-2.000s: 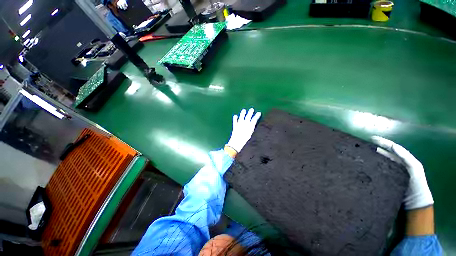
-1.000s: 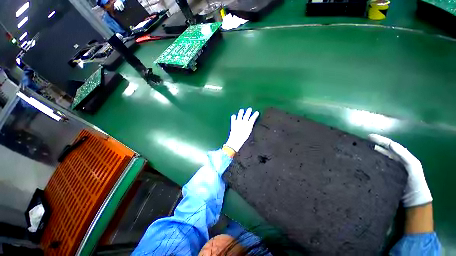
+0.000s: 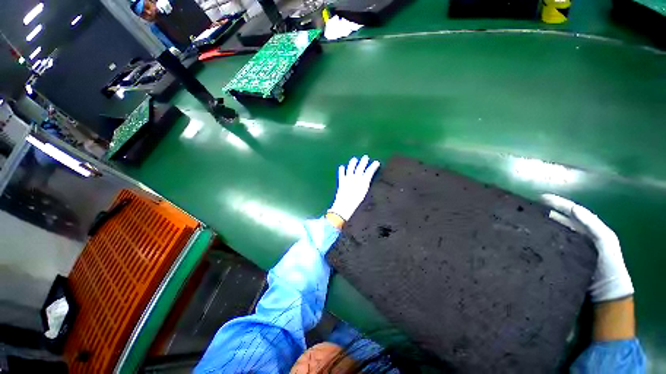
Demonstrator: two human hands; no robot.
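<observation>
A large black-grey foam pad (image 3: 467, 263) with a pitted surface lies bare on the green mat, tilted in the view, its lower part near my body. My left hand (image 3: 354, 188), in a white glove, lies flat with fingers spread at the pad's upper left edge and holds nothing. My right hand (image 3: 600, 248), also gloved, curves around the pad's upper right corner and side. Its fingers are close together and partly hidden, so I cannot tell whether it grips the pad.
The green bench mat (image 3: 409, 95) bears a circuit board (image 3: 274, 66) on a dark block, beyond a black post (image 3: 193, 84). Another board (image 3: 131, 130) is farther left. A slotted orange panel (image 3: 128, 263) stands lower left. A yellow container (image 3: 555, 10) and white wipe (image 3: 339, 28) are at the far side.
Both my hands and the foam pad stay in place. The view has shifted slightly, so the far items sit a little higher. A person's head now shows at the top left.
</observation>
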